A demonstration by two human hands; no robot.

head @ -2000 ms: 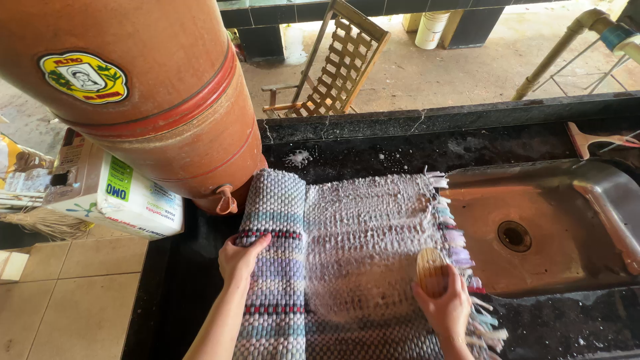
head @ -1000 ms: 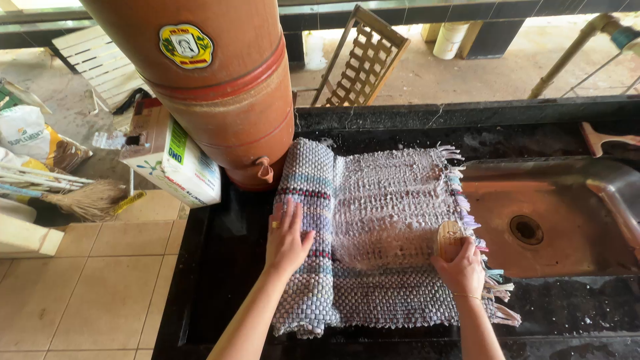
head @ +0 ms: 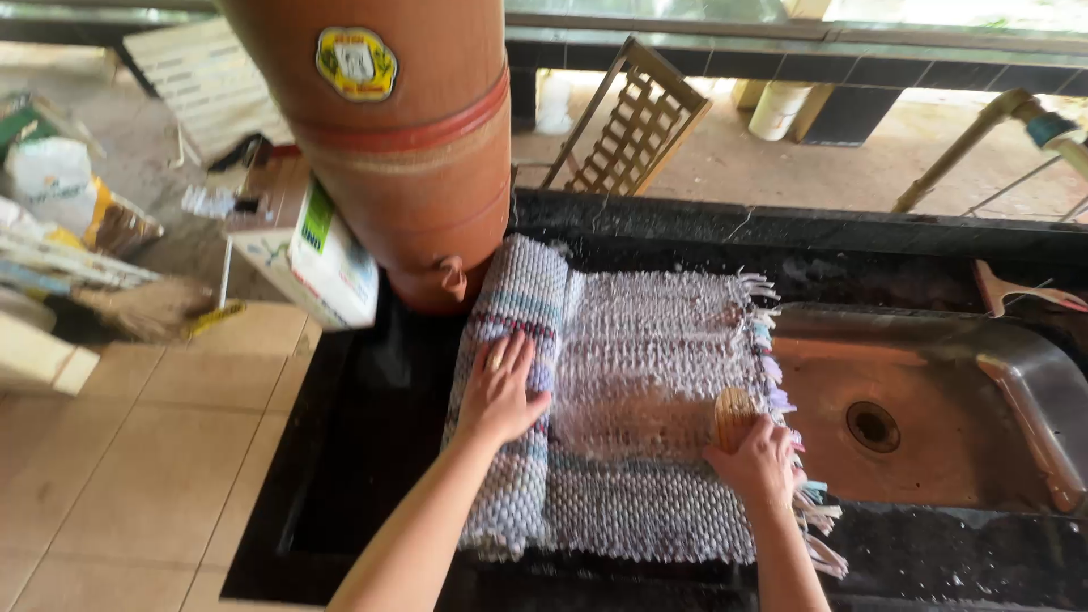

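A woven rag rug (head: 646,340) with fringed ends lies wet on the black stone counter, its left part rolled or folded over. My left hand (head: 503,391) rests flat on that thicker part, fingers slightly spread, gripping nothing. Near the fringe at the right, my right hand (head: 756,459) holds a wooden scrubbing brush (head: 733,418) against the rug; its bristles are hidden. Some whitish foam shows on the weave around the brush.
A steel sink basin (head: 935,374) adjoins the fringe, with a squeegee (head: 1020,293) behind it. A clay water filter (head: 408,170) and a detergent box (head: 314,263) stand behind left. Beyond the counter are a wooden chair (head: 633,127), a pipe (head: 960,149) and a white bucket (head: 775,110).
My left hand has gone from curling round the roll's edge to lying flat on top of it. The brush stays near the fringe in my right hand. The view has shifted left.
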